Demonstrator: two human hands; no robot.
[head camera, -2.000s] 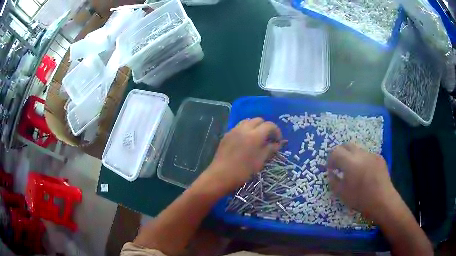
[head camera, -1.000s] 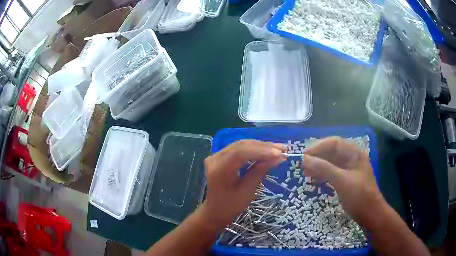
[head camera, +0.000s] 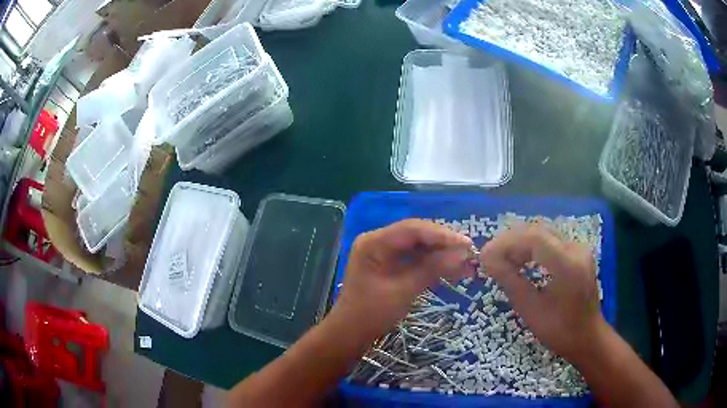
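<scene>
My left hand (head camera: 402, 267) and my right hand (head camera: 546, 283) meet fingertip to fingertip over the blue tray (head camera: 478, 203). My left fingers pinch a thin pin, mostly hidden. My right fingers close on its end at a small white sleeve; the fingertips hide most of it. Several white sleeves show within the curl of my right hand; whether held or seen through a gap, I cannot tell. Loose metal pins (head camera: 406, 343) lie heaped at the tray's lower left. Loose white sleeves (head camera: 510, 347) cover its right part.
An open clear box with white liner (head camera: 453, 119) stands behind the tray. A clear lid (head camera: 288, 267) and closed box (head camera: 191, 259) lie left. Stacked boxes (head camera: 227, 96) and a carton (head camera: 68, 215) are farther left. Behind right are a second blue tray (head camera: 618, 86) and metal-parts box (head camera: 647, 159).
Two seconds ago my hands were apart over pins and sleeves; they have since come together. Since one second ago the fingertips have closed nearer, hiding more of the pin. The view has shifted.
</scene>
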